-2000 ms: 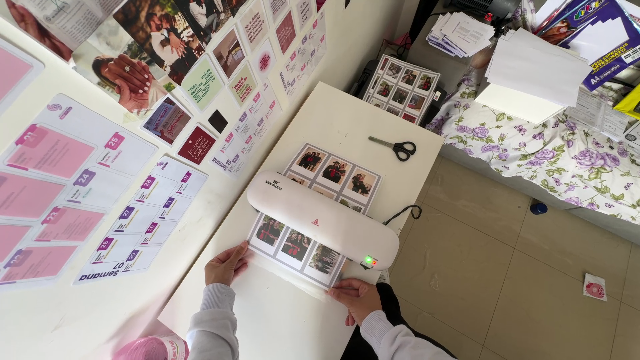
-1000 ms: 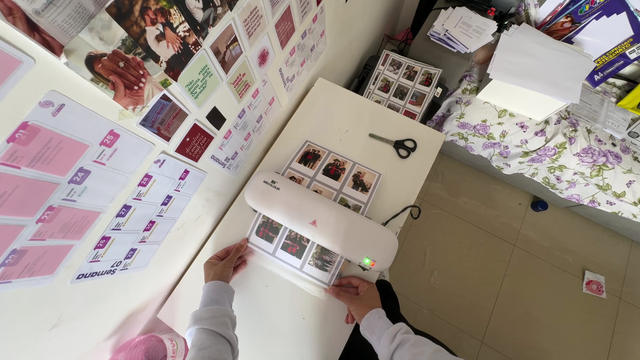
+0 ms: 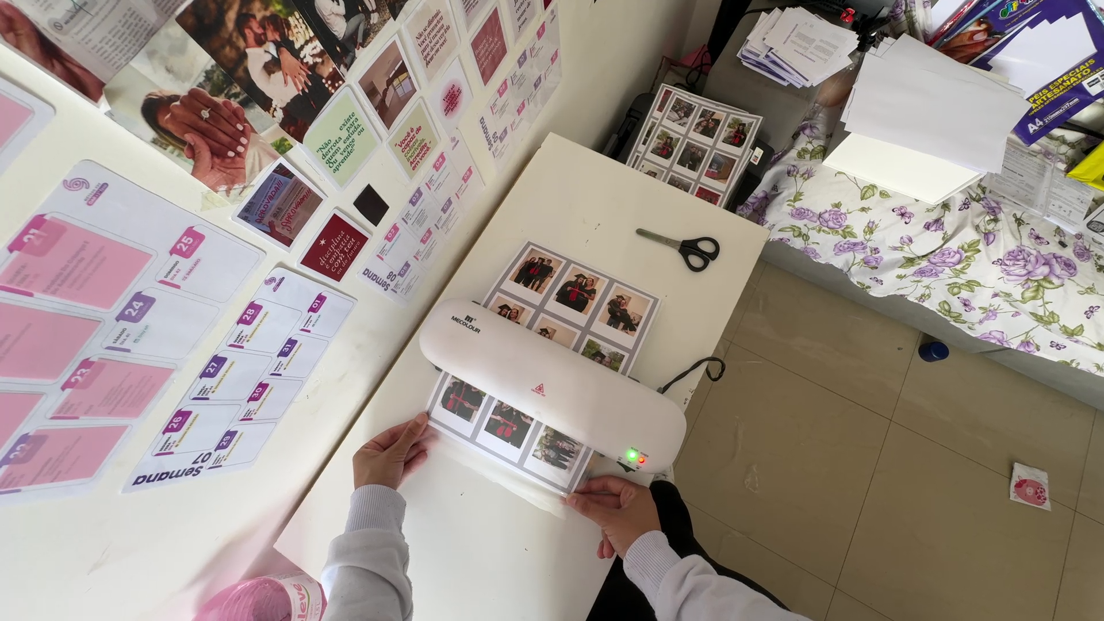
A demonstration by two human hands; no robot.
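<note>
A white laminator [image 3: 552,379] with green and red lights lies across the narrow white table. A sheet of graduation photos [image 3: 509,431] runs through it, showing on both sides of the machine. My left hand [image 3: 392,453] pinches the sheet's near left corner between thumb and fingers. At the near right corner, my right hand [image 3: 614,509] grips the clear edge in the same way. Beyond the laminator, scissors [image 3: 681,248] with black handles rest on the table.
A stack of photo sheets [image 3: 694,142] sits past the table's far end. To the right, a floral cloth [image 3: 949,267] carries a pile of white paper [image 3: 931,112]. A black cord [image 3: 694,371] loops beside the laminator. Printed cards [image 3: 250,379] cover the wall at left. A pink translucent object [image 3: 259,599] stands at the bottom.
Slightly less of the photo sheet shows on the near side of the laminator than two seconds ago. Both hands keep hold of its corners.
</note>
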